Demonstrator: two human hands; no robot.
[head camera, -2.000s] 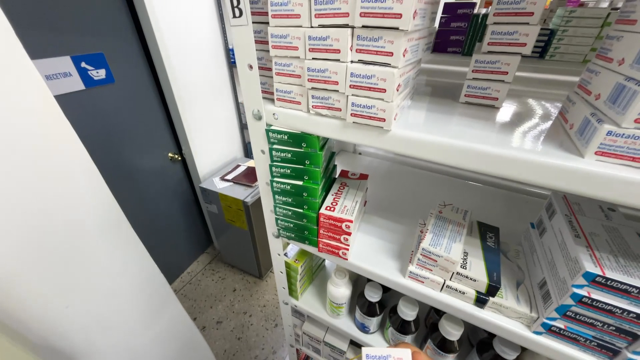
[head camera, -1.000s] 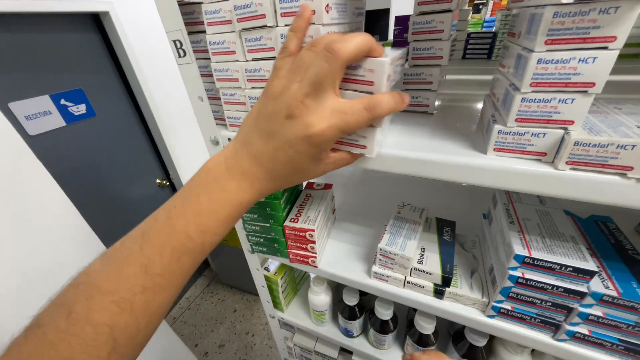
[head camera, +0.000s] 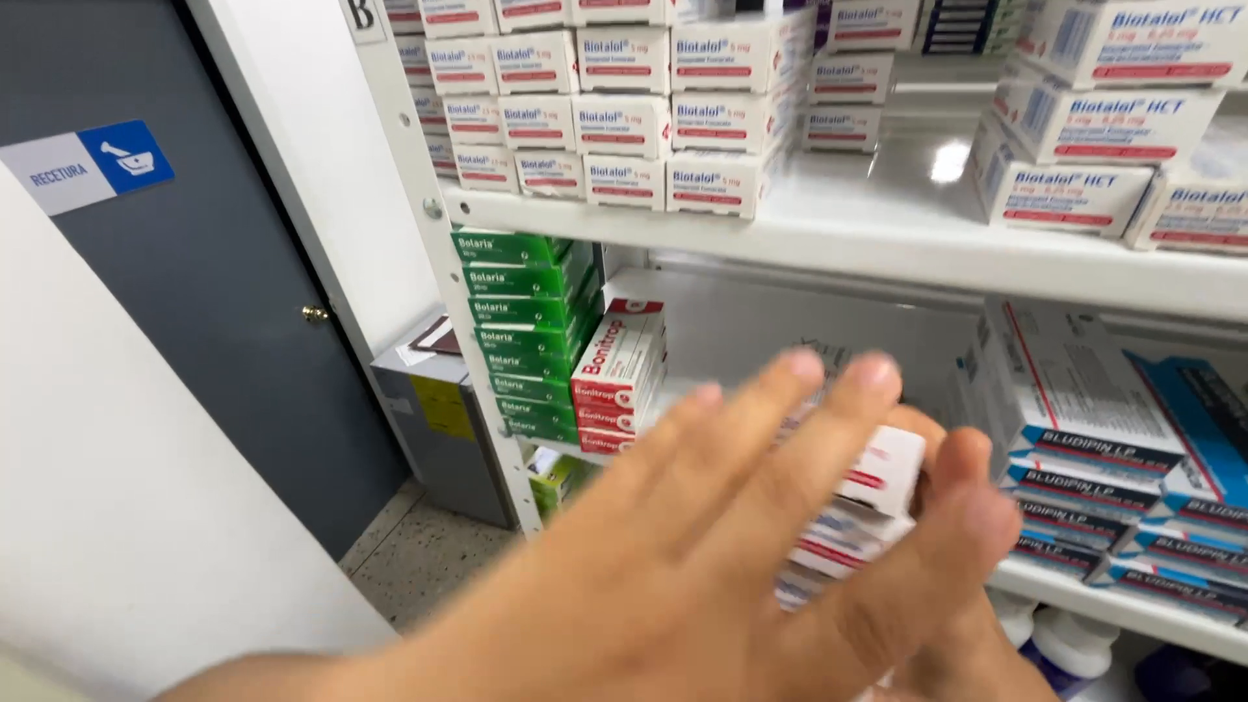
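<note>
Blurred and large, my left hand (head camera: 721, 507) reaches in from the lower left, its fingers spread over a short stack of small white cartons (head camera: 882, 473). Whether it grips them is hidden. Partly behind that stack is my right hand (head camera: 975, 624), with its fingers around the cartons' far side. Matching Biotalol cartons (head camera: 717, 122) stand in columns on the upper shelf, above and left of the hands. Green Bolaria cartons (head camera: 522, 336) and red-and-white Bonitrop cartons (head camera: 624, 366) are stacked on the shelf below, left of the hands.
White metal shelving (head camera: 877, 244) spans the view. Biotalol HCT cartons (head camera: 1121, 122) stand upper right, with Bludipin LP cartons (head camera: 1092, 448) below. White bottles (head camera: 1072, 643) are at lower right. At left are a grey door (head camera: 244, 292), a white panel (head camera: 117, 468) and a grey metal cabinet (head camera: 448, 429).
My left hand has come down from the upper shelf, where it held small cartons, to the carton stack at my right hand. More of my right hand now shows.
</note>
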